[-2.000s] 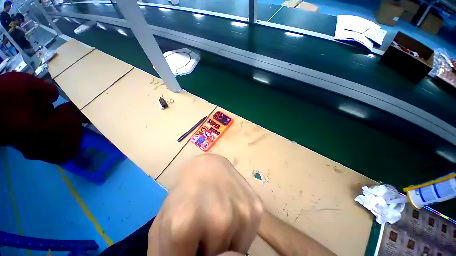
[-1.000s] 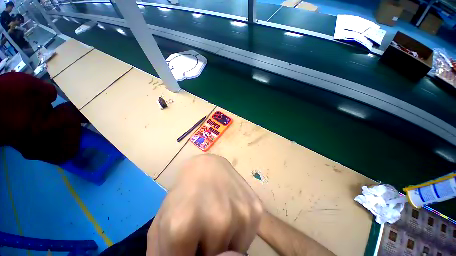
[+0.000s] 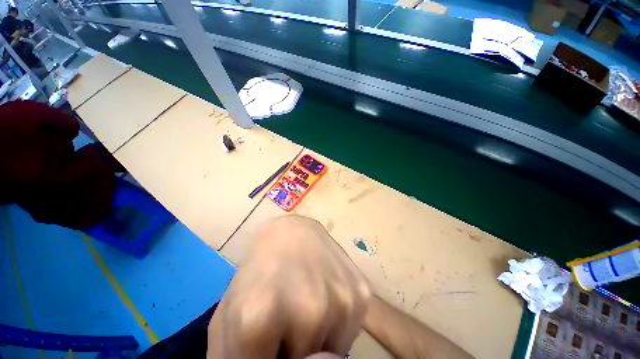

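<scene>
One bare hand of mine [image 3: 288,287] is large and close at the bottom centre, bent, with its back and knuckles showing. Its fingertips are hidden, and I cannot tell which hand it is or whether it holds anything. A bare forearm runs to the lower right edge, and a dark sleeve shows at the lower left. My other hand cannot be made out. Beyond the hand, an orange-red phone [image 3: 297,182] lies face down on the tan bench [image 3: 175,161]. A thin dark pen [image 3: 269,180] lies just left of it.
A white octagonal panel [image 3: 270,96] lies on the green conveyor [image 3: 393,154] beside a grey post [image 3: 210,63]. A yellow caulking gun with a white cartridge [image 3: 610,268] points at crumpled tissue [image 3: 537,283] beside a patterned mat [image 3: 596,326]. A dark red garment [image 3: 52,165] is at left.
The white panel has moved right along the conveyor, out from behind the post, and more of it shows. The hand and the bench items have stayed nearly still.
</scene>
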